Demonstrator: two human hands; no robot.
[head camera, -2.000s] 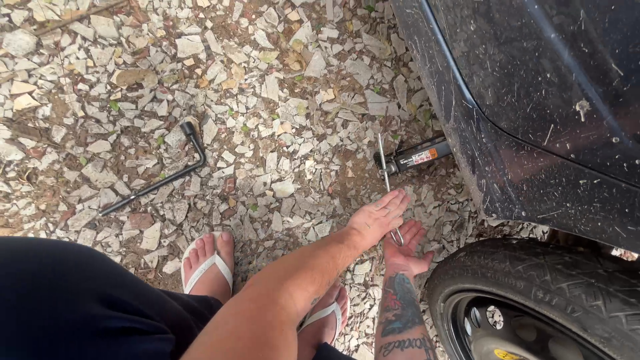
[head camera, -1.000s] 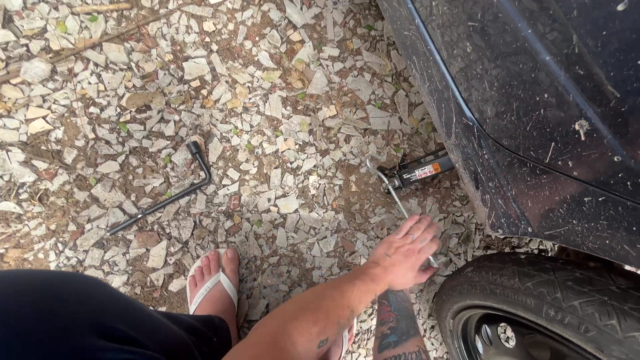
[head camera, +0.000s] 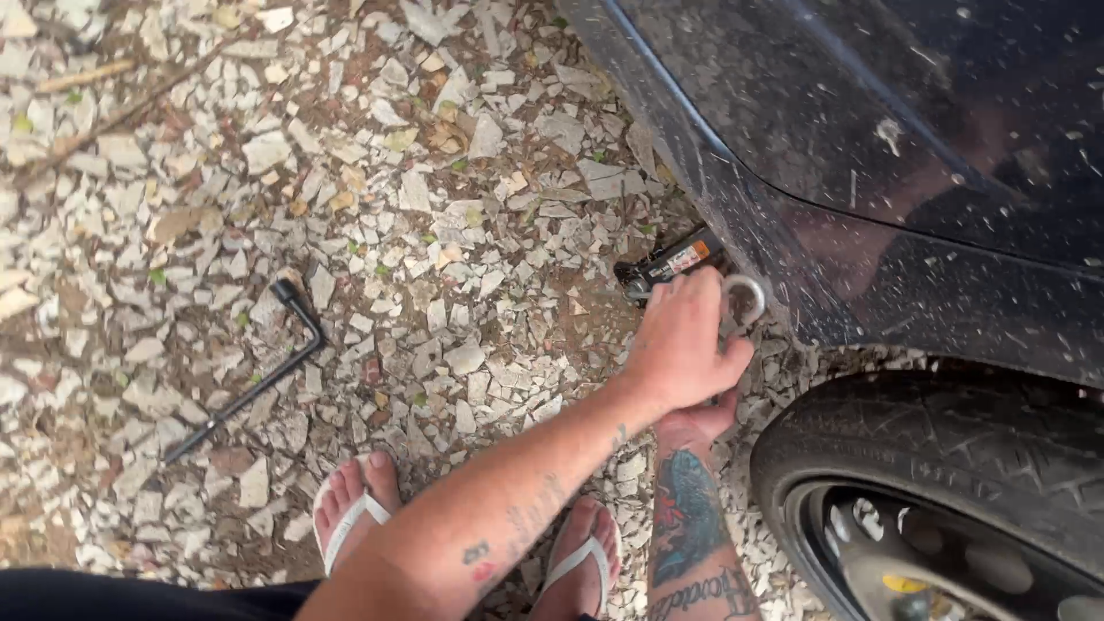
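Note:
My left hand (head camera: 686, 345), palm down, is closed over a metal jack crank handle, whose curved silver end (head camera: 745, 300) sticks out beside my thumb. Most of my right hand (head camera: 703, 420) is under the left one, so its grip is hidden. Just above my left fingers, a black car jack (head camera: 681, 259) with an orange and white label lies partly beneath the sill of a dark car (head camera: 906, 190). An L-shaped black lug wrench (head camera: 259, 392) rests on the gravel to the left, away from both hands.
A car wheel with a black tyre (head camera: 819, 431) stands at the lower right, close to my right forearm. My feet in white flip-flops (head camera: 354, 517) are on broken stone chips (head camera: 457, 362). A thin stick (head camera: 112, 125) lies at the upper left.
My left hand has moved up, nearer the jack's body. The handle's outer end has swung from near the tyre to beside the car's sill.

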